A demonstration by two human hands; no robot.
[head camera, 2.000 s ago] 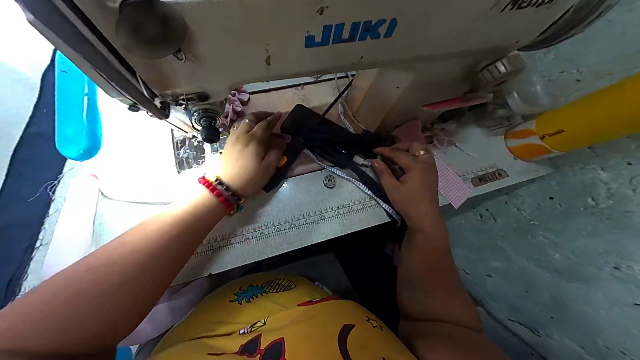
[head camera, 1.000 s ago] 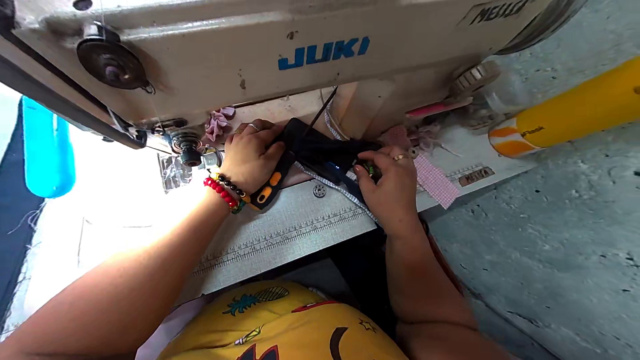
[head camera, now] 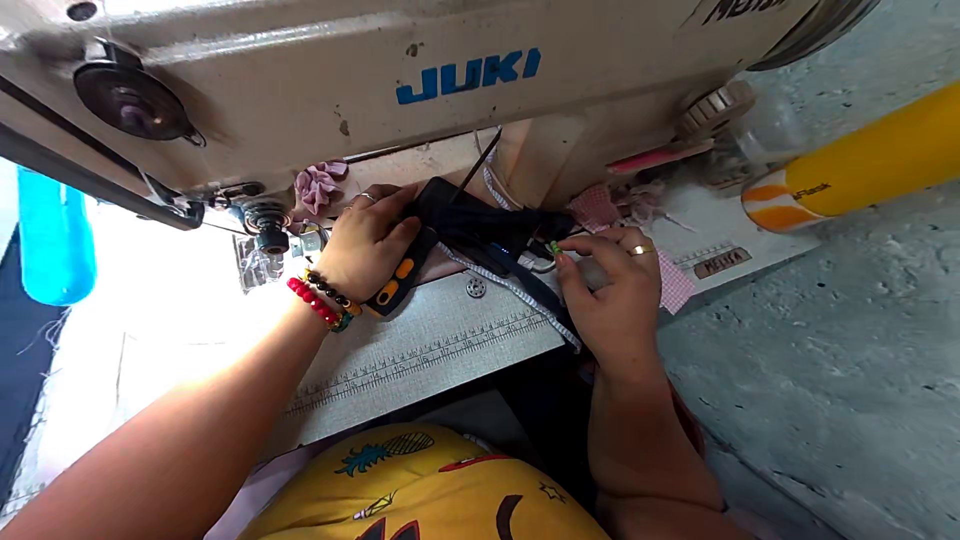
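Observation:
Under the arm of a Juki sewing machine (head camera: 337,90), my left hand (head camera: 367,244) rests on a black object with orange buttons (head camera: 397,279), its fingertips at a black case-like piece (head camera: 442,206). What it grips, if anything, is hidden. My right hand (head camera: 615,285) pinches a small green item (head camera: 556,247) between thumb and forefinger, at the right end of a dark cloth bundle (head camera: 502,232). A striped cord (head camera: 510,289) runs from the bundle to the table's front edge. A metal bobbin (head camera: 475,287) lies just in front of the bundle.
The presser foot and needle area (head camera: 270,232) is left of my left hand. Pink scraps (head camera: 321,185), gingham cloth (head camera: 675,283) and a red-pink tool (head camera: 660,156) lie around. A yellow flask (head camera: 862,165) stands at right, a blue object (head camera: 54,236) at far left. A printed ruler (head camera: 420,364) lines the front edge.
My right hand has drawn slightly back from the bundle, and the green item shows more clearly at its fingertips. My left hand stays near the black object, whose orange buttons are now more exposed than two seconds ago.

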